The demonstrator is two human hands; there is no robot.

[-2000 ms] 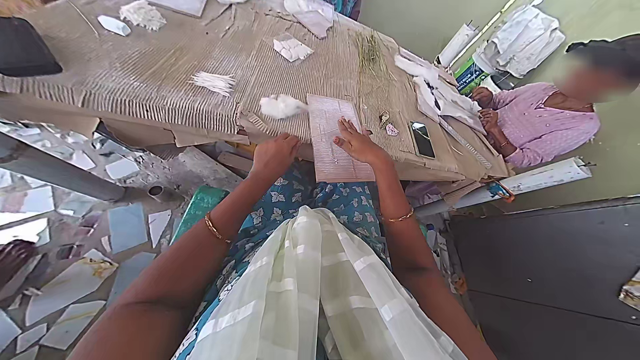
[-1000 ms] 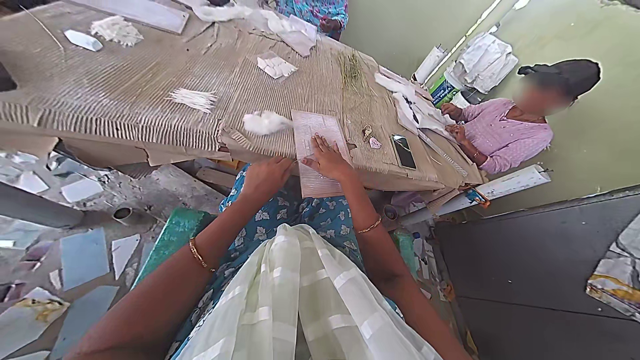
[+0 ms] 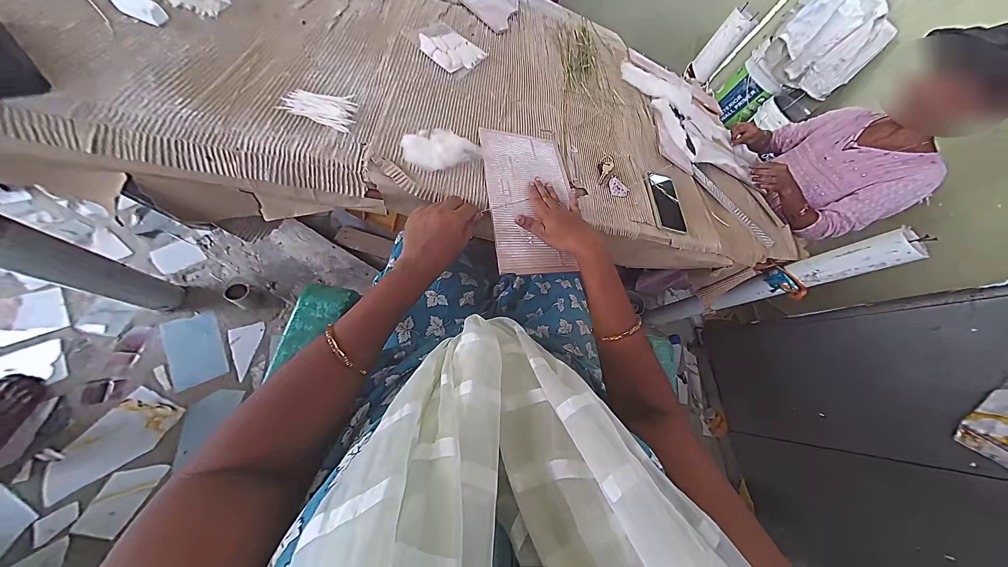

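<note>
A pale pink ribbed sheet (image 3: 516, 169) lies over the table's front edge, its near end sticking out above my lap. My right hand (image 3: 555, 220) rests on it, palm down with the fingers spread. Beside its left edge is my left hand (image 3: 441, 231), fingers curled, with what looks like a thin stick or thread at the fingertips; the grip is partly hidden. White cotton wool (image 3: 439, 150) touches or nearly touches the sheet's left side. Further left lies a bunch of thin white sticks (image 3: 319, 109). A small packet of white pieces (image 3: 447, 50) is farther back.
Corrugated cardboard covers the table (image 3: 236, 102). Keys (image 3: 605, 169) and a phone (image 3: 666, 202) lie to the right. A person in pink (image 3: 858, 173) works at the table's right end beside white material (image 3: 693, 118). Broken flat pieces (image 3: 194, 350) cover the floor at left.
The view has shifted. My right hand stays on the pink sheet, and my left hand stays close to its left edge.
</note>
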